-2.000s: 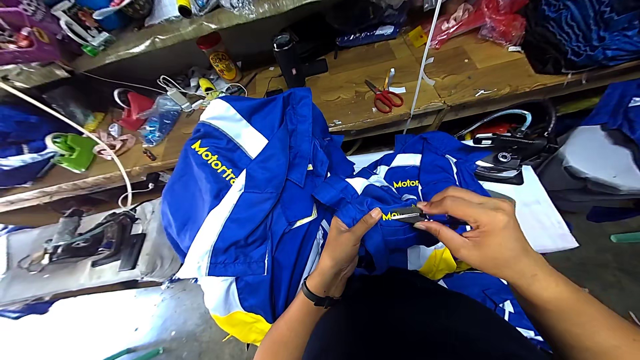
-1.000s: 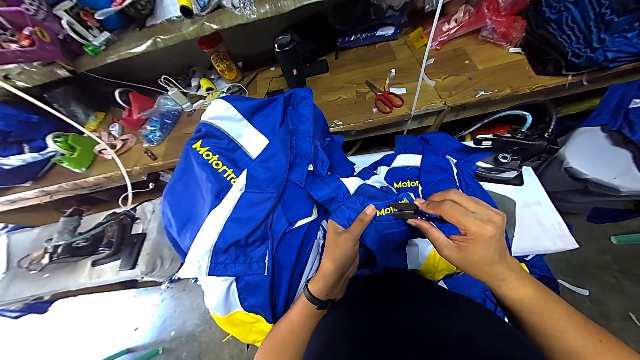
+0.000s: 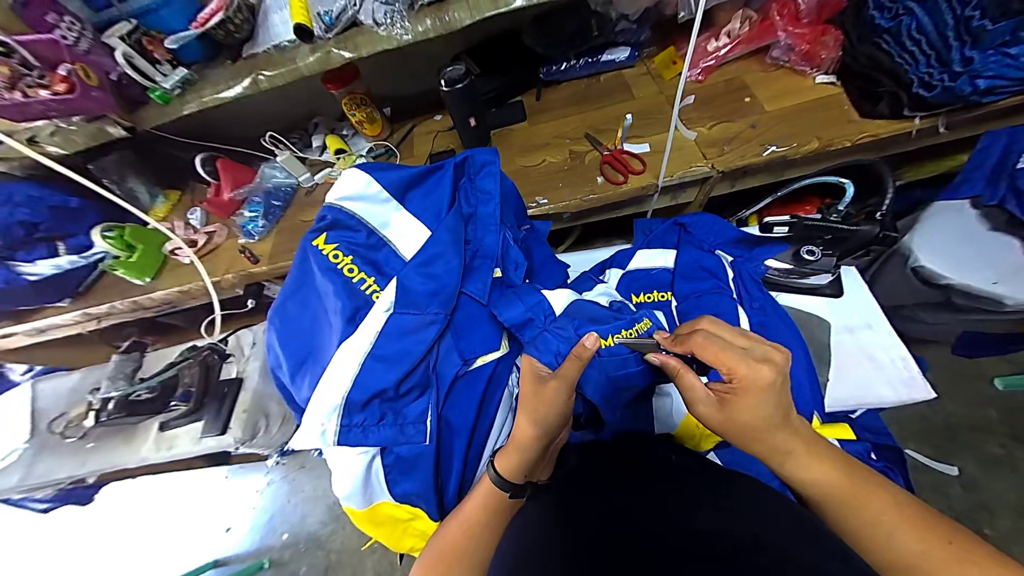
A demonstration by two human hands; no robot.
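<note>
A blue garment with yellow lettering and white panels [image 3: 576,320] lies bunched in front of me. My left hand [image 3: 552,392] pinches its cloth at the left end of the small lettering, thumb on top. Between thumb and fingers, my right hand [image 3: 724,372] grips a small dark metal tool [image 3: 638,344], perhaps thread snips, with its tip over that lettering. To the left hangs a large blue, white and yellow jacket part [image 3: 368,320]. Another blue piece with lettering [image 3: 704,280] lies behind my right hand. The fingertips under the cloth are hidden.
Red-handled scissors [image 3: 620,164] lie on the wooden shelf [image 3: 560,176] beside a dark cylinder [image 3: 464,104] and a lidded jar [image 3: 360,104]. An iron [image 3: 808,248] stands at the right on a white board [image 3: 872,344]. Another dark iron-like device [image 3: 168,384] is at the left. A white cord [image 3: 676,104] hangs at the back.
My right hand and the tool have moved slightly along the small lettering. More of the lettering shows than two seconds ago. My left hand keeps its hold on the cloth.
</note>
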